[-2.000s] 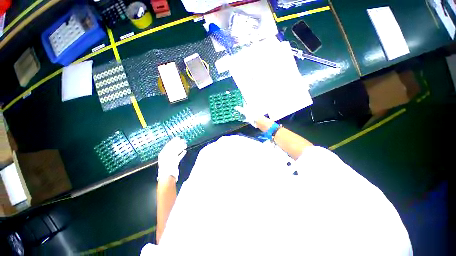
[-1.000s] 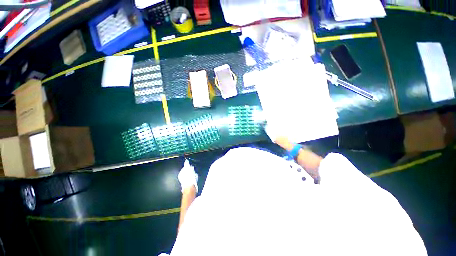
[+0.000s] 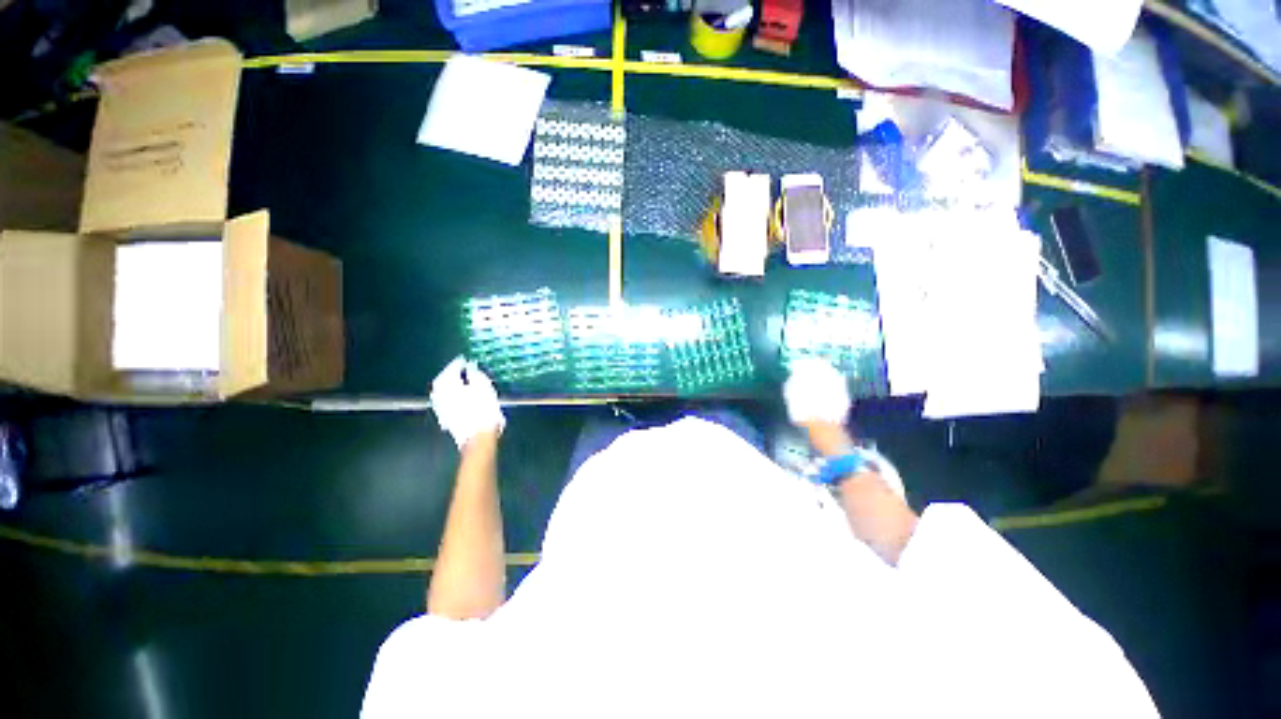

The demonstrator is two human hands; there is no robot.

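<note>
Several green circuit board panels lie in a row along the bench's near edge. My left hand (image 3: 467, 403), in a white glove, is at the bench edge by the lower left corner of the leftmost panel (image 3: 514, 334); whether it grips the panel I cannot tell. Two more panels lie close together, one in the middle (image 3: 614, 347) and one beside it (image 3: 710, 344). My right hand (image 3: 816, 393), in a white glove, is at the lower edge of the rightmost panel (image 3: 832, 327); its fingers are too blurred to tell a grip.
Two smartphones (image 3: 743, 223) lie on bubble wrap (image 3: 674, 176), left of white papers (image 3: 961, 316). A panel of pale round parts (image 3: 577, 166) and a white sheet (image 3: 483, 108) lie further left. An open cardboard box (image 3: 247, 306) stands left. Calipers (image 3: 1071, 298) and a black phone (image 3: 1076, 245) lie right.
The view has swung left and levelled. My left hand has moved from below the bench edge to the leftmost panel's corner. My right hand stays near the rightmost panel.
</note>
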